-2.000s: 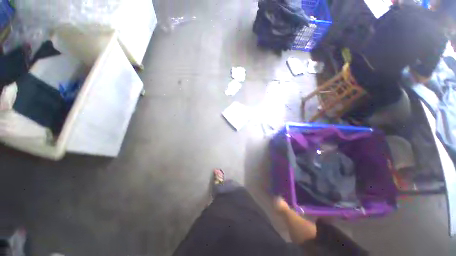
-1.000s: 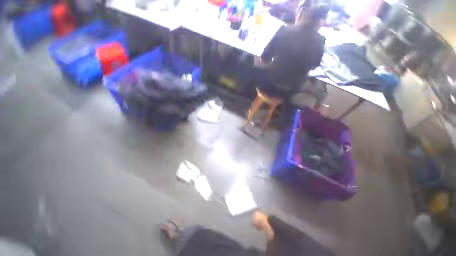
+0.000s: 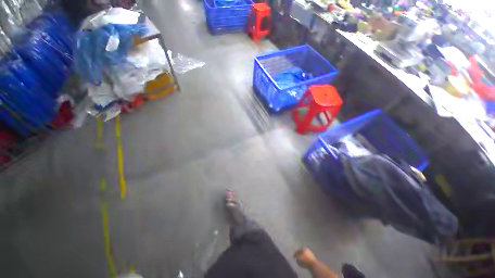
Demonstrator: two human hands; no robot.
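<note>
My right hand (image 3: 306, 257) is small and blurred at the bottom, right of my dark-trousered leg. Its fingers look curled, but I cannot tell whether they are closed or hold anything. My left hand is not in view. The nearest thing is a blue plastic crate (image 3: 400, 142) to the right. Dark grey cloth (image 3: 391, 182) lies in it and hangs over its near side. My hand is apart from the crate and cloth.
A red stool (image 3: 324, 96) stands beside another blue crate (image 3: 264, 80) holding blue plastic. A cluttered long table (image 3: 399, 74) runs along the right. Left are plastic-covered blue garments (image 3: 40, 68), a heaped table (image 3: 154, 33) and yellow floor lines (image 3: 120, 157). A wooden stool (image 3: 469, 251) shows lower right.
The view has turned and moved along the aisle. The purple-lined crate and the seated person have left the picture. The crate with dark cloth is nearer, and the hanging blue garments have appeared.
</note>
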